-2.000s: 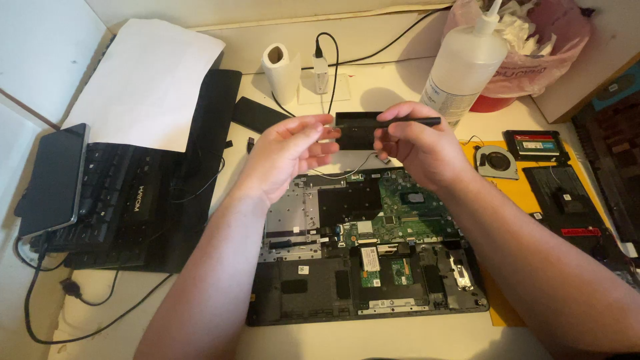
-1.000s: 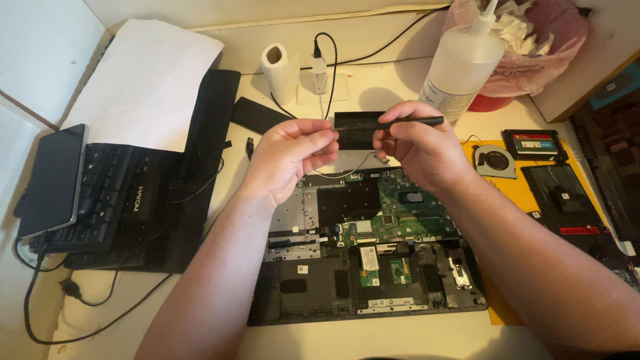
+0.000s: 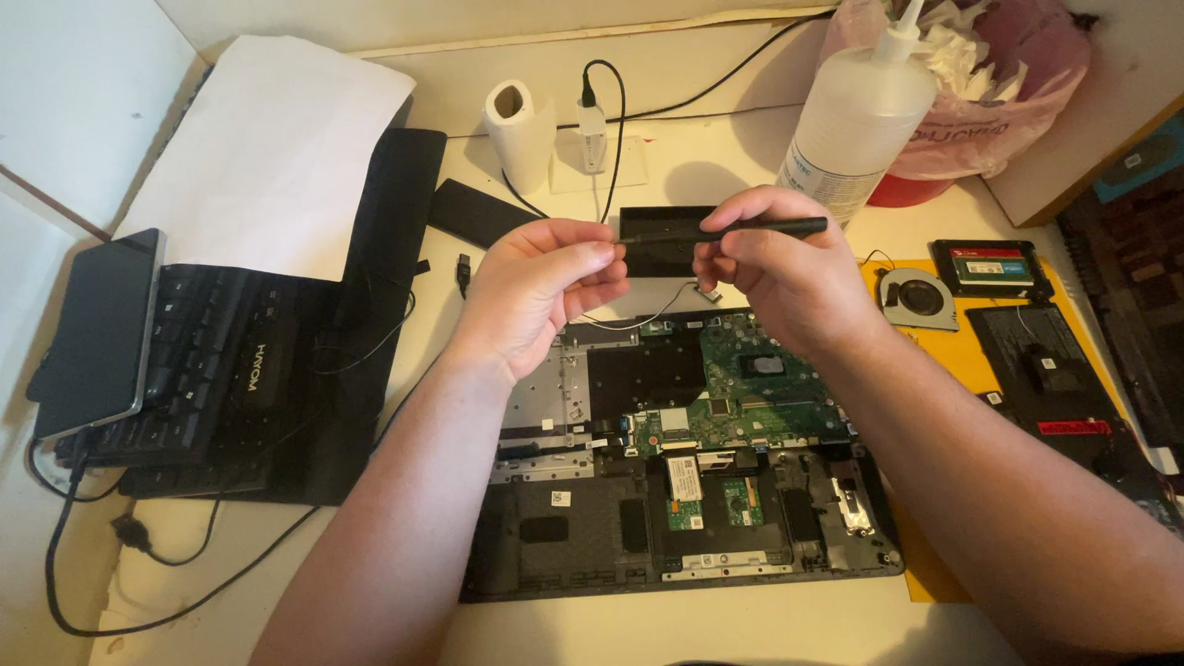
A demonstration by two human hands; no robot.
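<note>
My right hand (image 3: 777, 259) grips a slim black screwdriver-like tool (image 3: 786, 226), held level with its tip toward the left. The thumb and forefinger of my left hand (image 3: 555, 277) pinch together at that tip; whether something tiny is between them, I cannot tell. Both hands are raised above an opened laptop base (image 3: 573, 546) with its green motherboard (image 3: 721, 407) exposed. Behind the tool lies a black rectangular tray or box (image 3: 661, 264). A thin white cable (image 3: 638, 326) runs over the laptop's back edge.
A cooling fan (image 3: 918, 298) and a drive (image 3: 990, 268) lie on a yellow envelope (image 3: 934, 583) at right. Behind stand a plastic bottle (image 3: 856, 129), a bagged bin (image 3: 1027, 129) and a paper roll (image 3: 520, 139). Left are a keyboard (image 3: 185, 370), a phone (image 3: 102, 333) and paper (image 3: 268, 157).
My left fingers have come from apart to pinched together at the tool's tip. My right hand keeps hold of the tool in nearly the same place.
</note>
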